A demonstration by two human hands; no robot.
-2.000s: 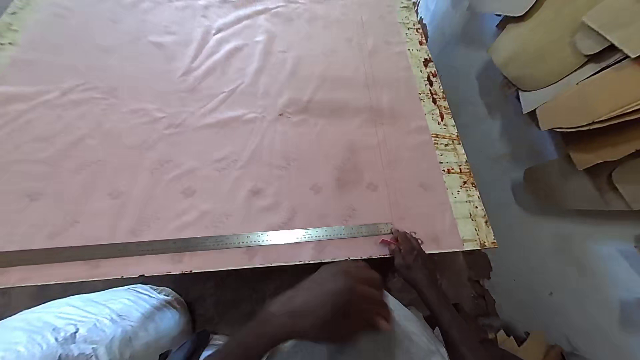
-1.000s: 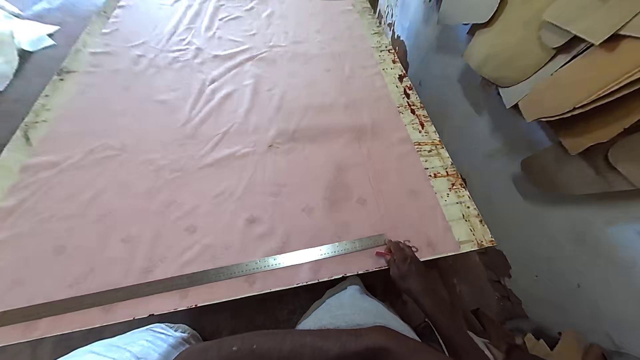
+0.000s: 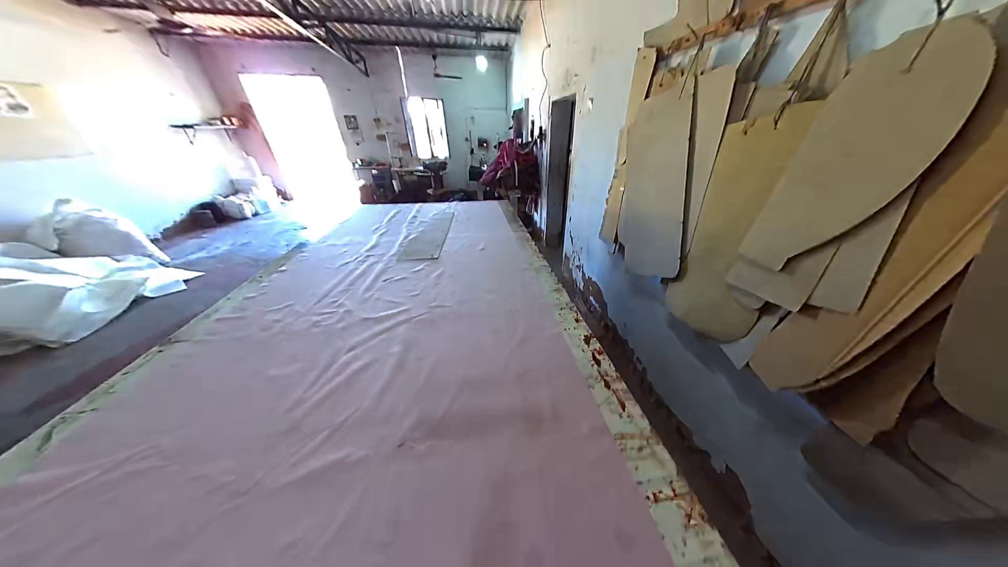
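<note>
A long sheet of pink fabric (image 3: 378, 394) covers most of the long table, creased along its middle and left part. Near the table's far end a flat rectangular piece (image 3: 426, 236) lies on the fabric. The table's right edge (image 3: 630, 425) shows as a pale strip with reddish-brown stains, and its left edge (image 3: 118, 386) is pale too. Neither my left hand nor my right hand is in the view now, so what they hold or touch is hidden. The metal ruler is also out of view.
Cardboard patterns (image 3: 866, 157) hang from a wooden rail along the right wall. White sacks and sheeting (image 3: 71, 291) lie on the floor at left. Beyond the table are a bright doorway (image 3: 299, 142), a window (image 3: 426, 130) and a dark red cloth heap (image 3: 512, 165).
The view has tilted up strongly to the room. The metal ruler and the hand at its right end, seen one second ago, have left the frame.
</note>
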